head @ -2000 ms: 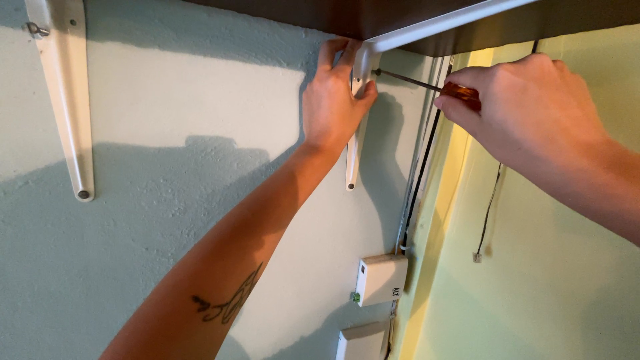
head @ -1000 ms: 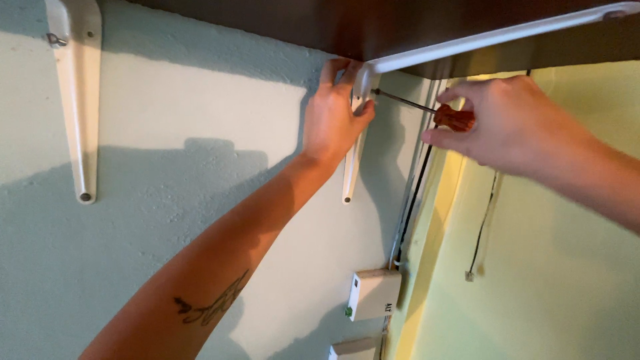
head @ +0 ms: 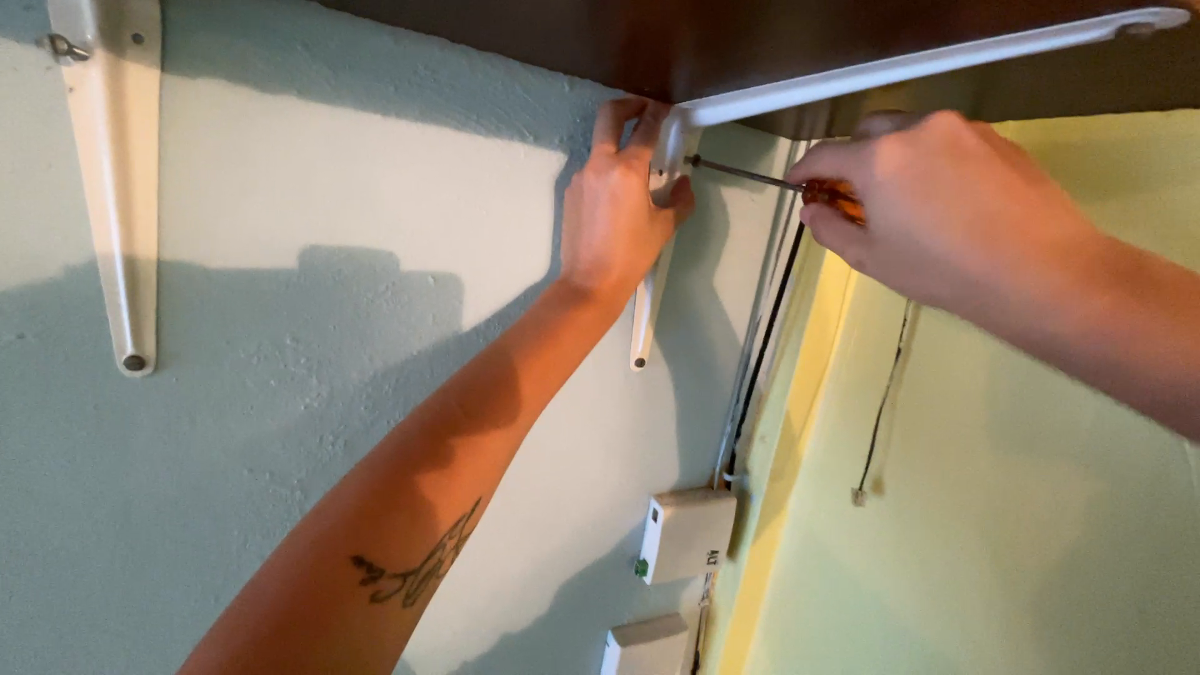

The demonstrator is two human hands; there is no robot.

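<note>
A white metal shelf bracket [head: 647, 309] stands against the wall under a dark shelf [head: 525, 37]. My left hand [head: 619, 206] reaches up around its upper part, thumb on the right side and fingertips near the shelf's underside. In my right hand [head: 900, 197] is a screwdriver [head: 830, 195] with an orange-brown handle, pinched between thumb and fingers. Its thin shaft points left, and the tip meets a screw [head: 694, 160] at the bracket's upper right edge. How far the screw sits in the wall cannot be told.
On the left, a second white bracket [head: 122, 206] is on the wall, with a wing-shaped fastener [head: 68, 49] near its top. Two white boxes [head: 689, 534] sit low beside cables [head: 769, 328] along the corner. A thin cord [head: 886, 403] with a small plug hangs on the yellow-green wall.
My right hand has changed its posture around the screwdriver handle. My left hand stays on the bracket, and the screwdriver tip stays at the screw.
</note>
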